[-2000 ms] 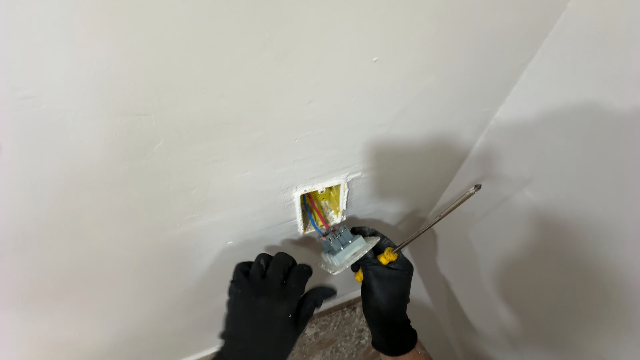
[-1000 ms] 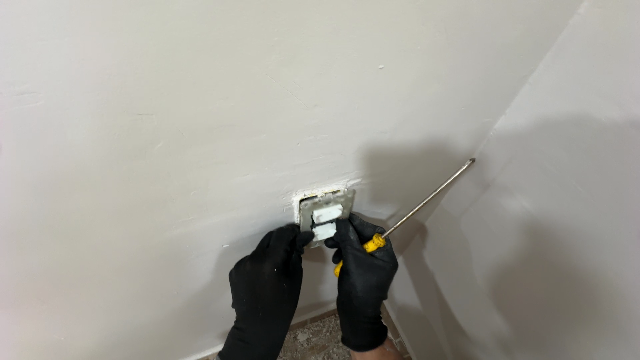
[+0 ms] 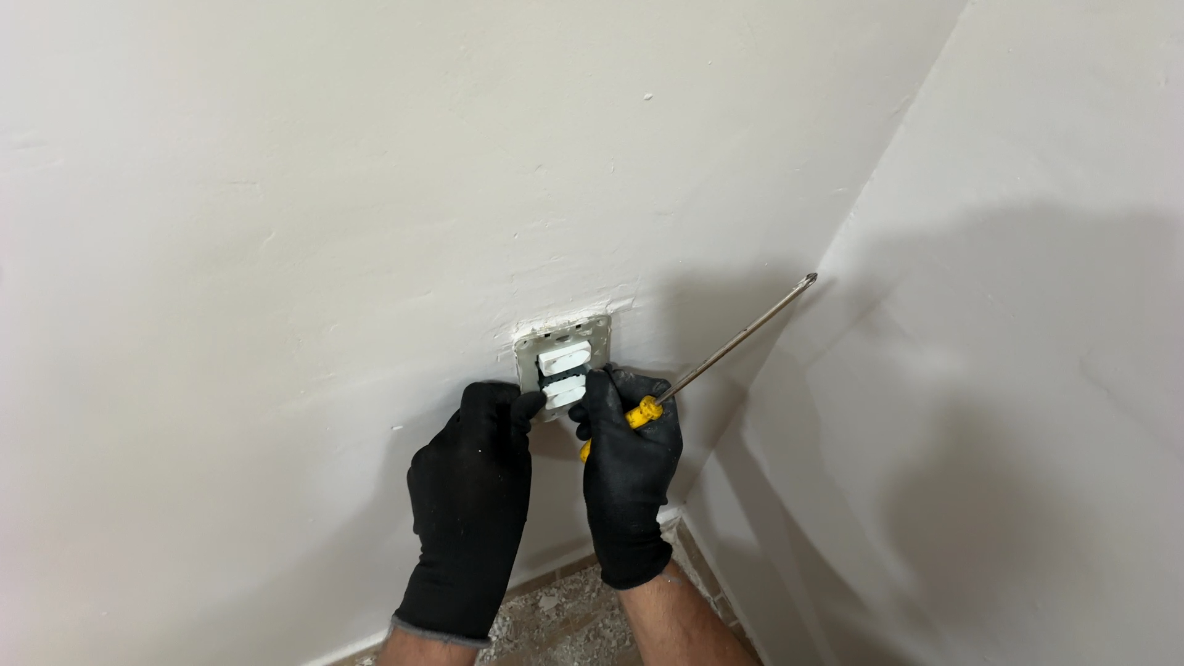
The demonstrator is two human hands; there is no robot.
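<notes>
A double socket outlet with a grey mounting frame (image 3: pixel 527 357) and two white inserts lies over the opening in the wall. My left hand (image 3: pixel 476 481), in a black glove, grips the frame's lower left edge with thumb and fingers. On the lower right, my right hand (image 3: pixel 629 462), gloved too, has its fingertips at the frame. Its palm also holds a Phillips screwdriver (image 3: pixel 737 338) by the yellow handle, the shaft pointing up and right. The wires and wall box are hidden behind the frame.
Rough plaster edges the top of the frame. To the right, a second wall (image 3: pixel 1017 370) meets this one at a corner. Below lies a tiled floor (image 3: pixel 564 610) strewn with plaster debris, with a pale strip along the wall's foot.
The outlet, earlier tipped out below the yellow box with red and blue wires showing, now covers the opening. My left hand has come from beside it onto its edge. The screwdriver has stayed in my right hand.
</notes>
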